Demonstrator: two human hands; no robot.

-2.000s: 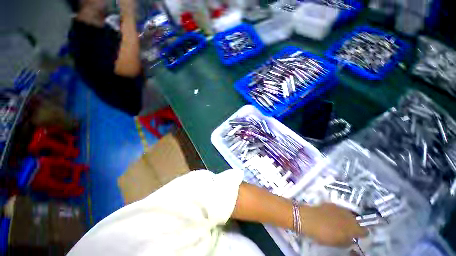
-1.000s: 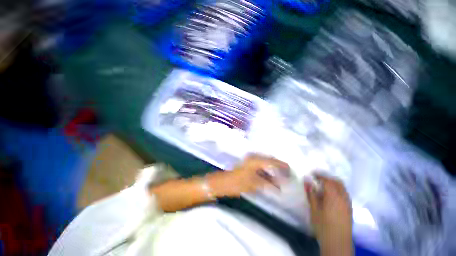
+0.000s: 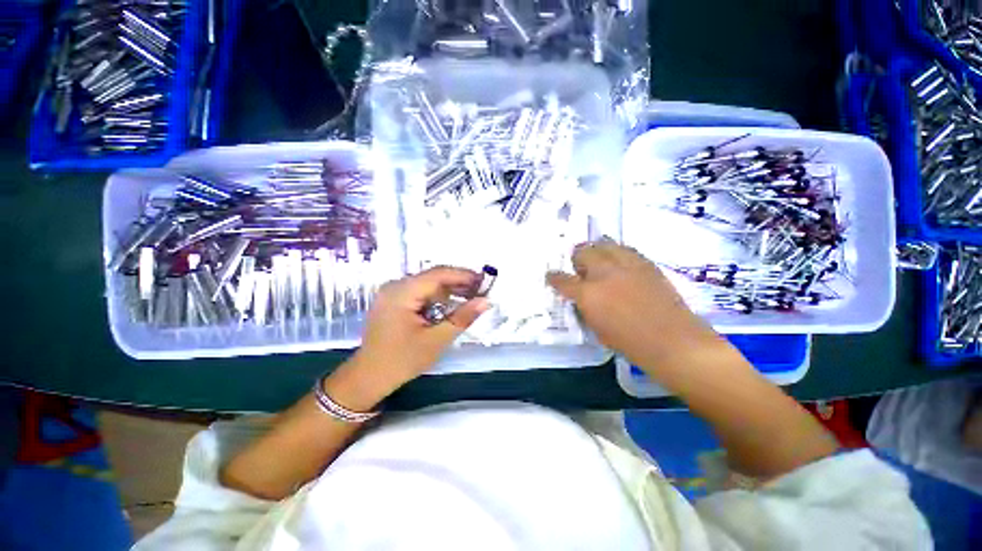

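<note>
My left hand (image 3: 407,325) is over the near left part of the centre tray (image 3: 431,361), its fingers closed on a short silver metal tube (image 3: 484,282) with a dark end; another small shiny piece shows in its curled fingers. My right hand (image 3: 616,293) is at the near right of the same tray, fingertips down at the white plastic sleeves (image 3: 517,312); whether it pinches one cannot be told. Silver tubes (image 3: 522,192) lie in the far half. The right tray (image 3: 883,237) holds dark-collared stems (image 3: 791,231). The left tray (image 3: 118,274) holds assembled pieces (image 3: 291,282) in rows.
A clear plastic bag (image 3: 506,32) of silver tubes lies behind the centre tray. Blue parts bins (image 3: 41,140) with silver pieces stand at far left and right. Blue and white trays (image 3: 716,371) sit under the right tray. Another person's sleeve (image 3: 915,420) shows at lower right.
The view has swung round to face the trays squarely. My left hand has left the silver tubes for the near part of the centre tray. My right hand has moved to the white sleeves.
</note>
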